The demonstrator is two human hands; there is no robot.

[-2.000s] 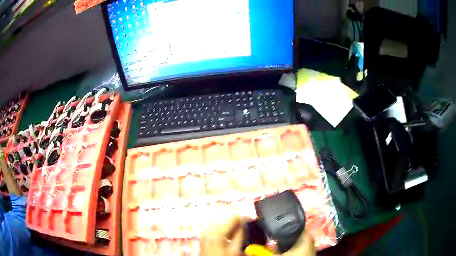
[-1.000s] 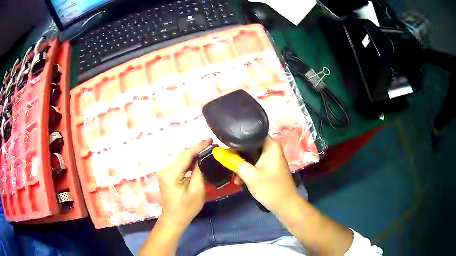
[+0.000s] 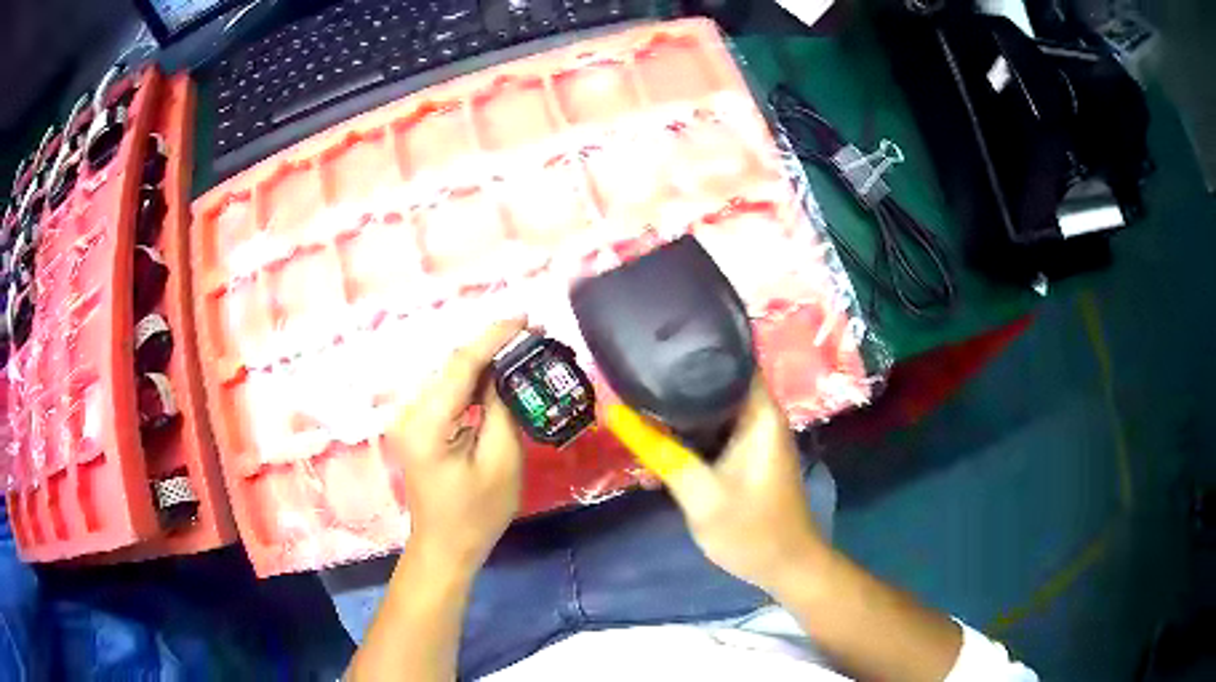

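Note:
My left hand [image 3: 460, 453] holds a smartwatch [image 3: 547, 389] by its edge and strap over the near part of the pink tray. The watch screen is lit with green and white patterns and faces up. My right hand [image 3: 747, 493] grips a black barcode scanner [image 3: 670, 331], its rounded head just right of the watch. A yellow tip or cover [image 3: 650, 446] shows on my right hand beside the watch. The pink tray [image 3: 427, 143] lies flat in front of me under glossy clear film. My right fingers are partly hidden behind the scanner.
Stacked pink trays [image 3: 83, 360] with watches stand at the left. A black keyboard [image 3: 347, 67] is behind the tray. A coiled cable with a silver binder clip [image 3: 867, 171] lies to the right, and a black box [image 3: 1034, 133] is farther right. Blue clothing [image 3: 80, 626] shows at the lower left.
The watch screen was dark a second ago and is now lit. The watch is raised and moved slightly left. The scanner has shifted slightly right. The view has tilted down from the monitor since the earliest frame.

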